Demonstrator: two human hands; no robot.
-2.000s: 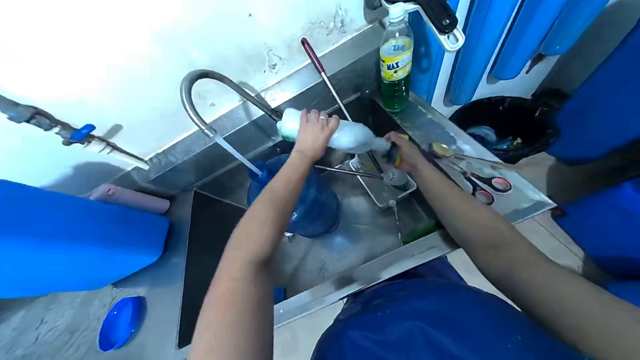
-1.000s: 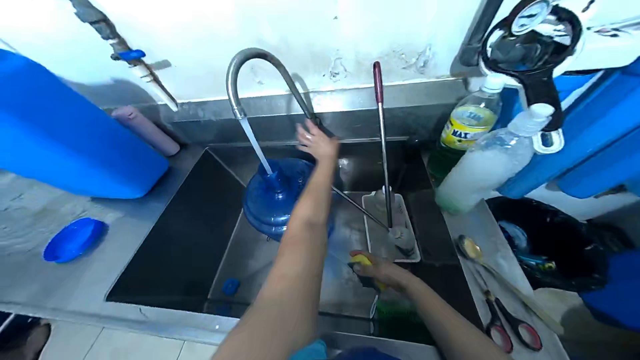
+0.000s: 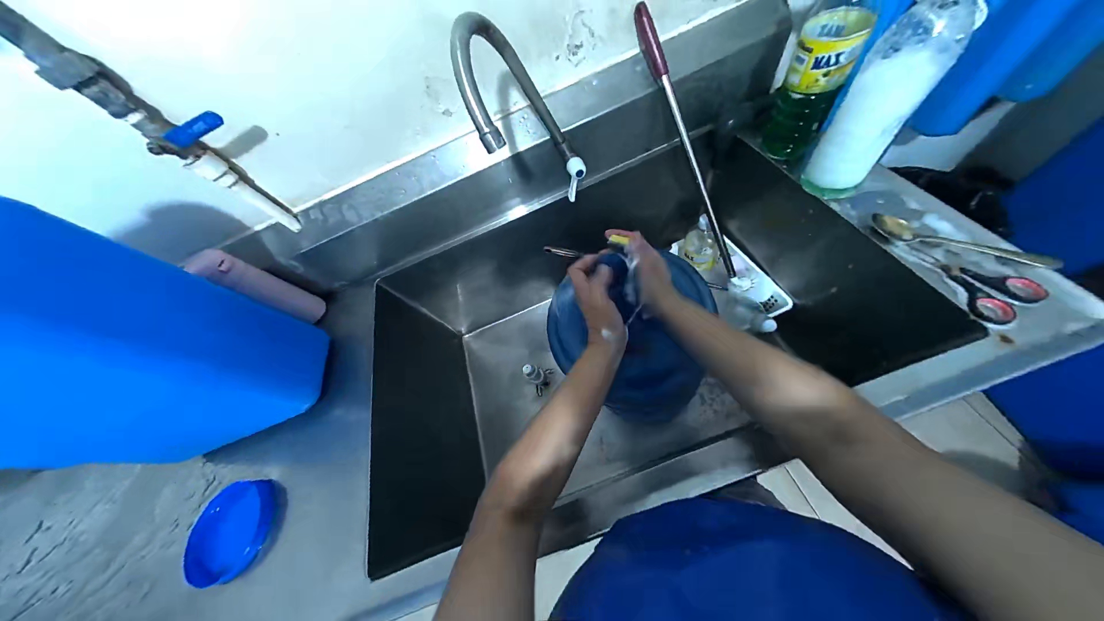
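A large blue water jug (image 3: 655,379) stands in the stainless steel sink (image 3: 509,336), its neck toward me between my hands. My left hand (image 3: 597,297) is curled around the left side of the jug's neck. At the neck's right side, my right hand (image 3: 642,272) holds a yellow sponge (image 3: 618,241), mostly hidden by the fingers, with suds on the skin. The curved faucet (image 3: 492,78) above has no water running. Right of the jug, a long brush with a dark red handle (image 3: 651,43) leans from a white tray (image 3: 772,293) with small bottles.
A green soap bottle (image 3: 811,78) and a foam-filled plastic bottle (image 3: 888,103) stand at the right rim, near a spoon (image 3: 897,228) and scissors (image 3: 992,289). On the left are a blue container (image 3: 138,345), a pink cylinder (image 3: 259,289) and a blue lid (image 3: 228,533).
The faucet's stream has stopped. My left hand has moved from the faucet's base to the jug's neck, and my right hand has come up to the neck with the sponge.
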